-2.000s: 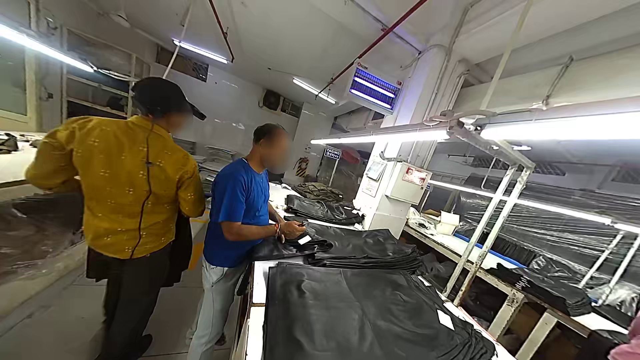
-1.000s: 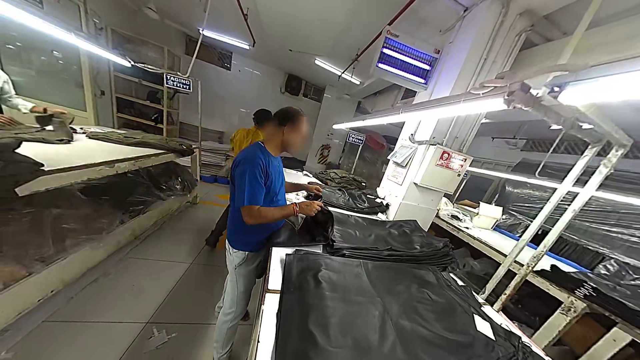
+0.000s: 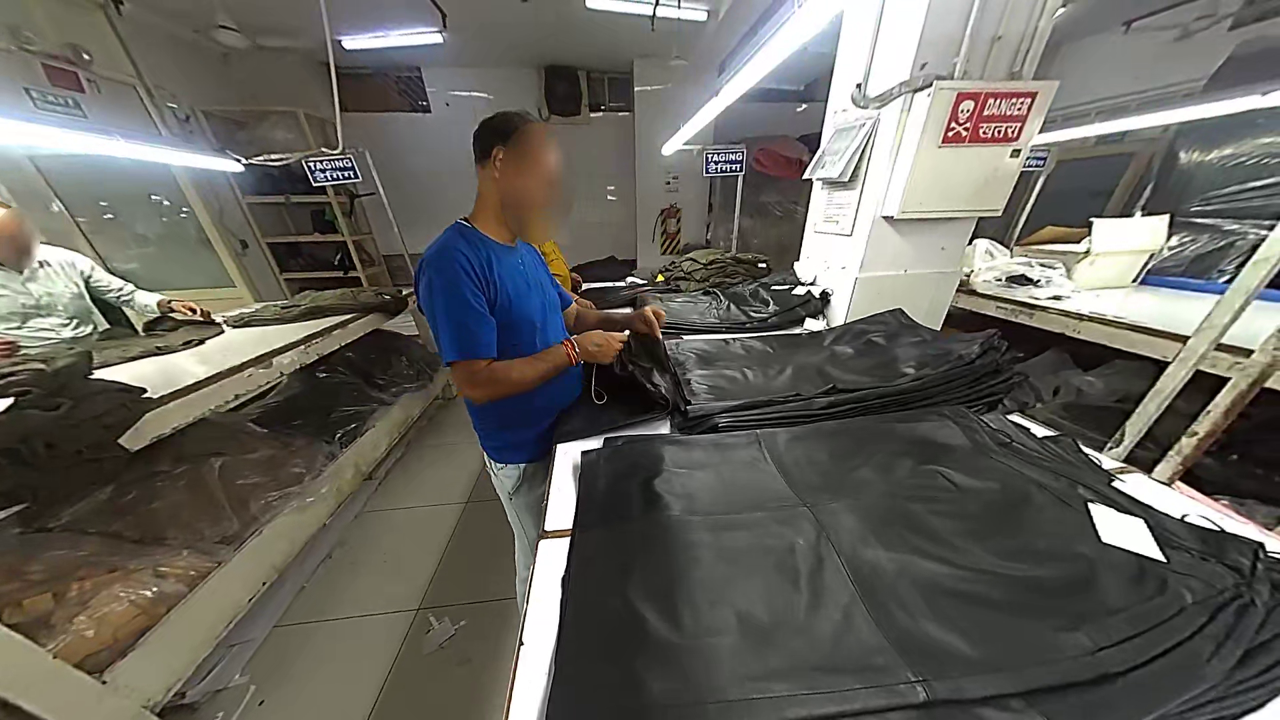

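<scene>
Neither my left hand nor my right hand shows in the head view. Closest to me lies a stack of black leather-like garments (image 3: 740, 560) on a white table (image 3: 535, 620), with a white tag (image 3: 1127, 531) on its right part. Behind it is a second stack of black garments (image 3: 840, 365). At the table's left side stands a co-worker in a blue T-shirt (image 3: 500, 330), whose two hands hold a black garment (image 3: 645, 375) with a white string (image 3: 598, 385) hanging from it.
Plastic-wrapped goods (image 3: 200, 480) lie under the left table (image 3: 250, 350), where another person sits. A tiled floor aisle (image 3: 400, 560) runs between the tables. On the right are a metal electrical box (image 3: 970, 150) on a pillar, a side table (image 3: 1090, 315) and slanted metal posts (image 3: 1200, 350).
The person in yellow has moved farther off, now mostly hidden behind the co-worker in blue. The view has swung and come closer to the co-worker.
</scene>
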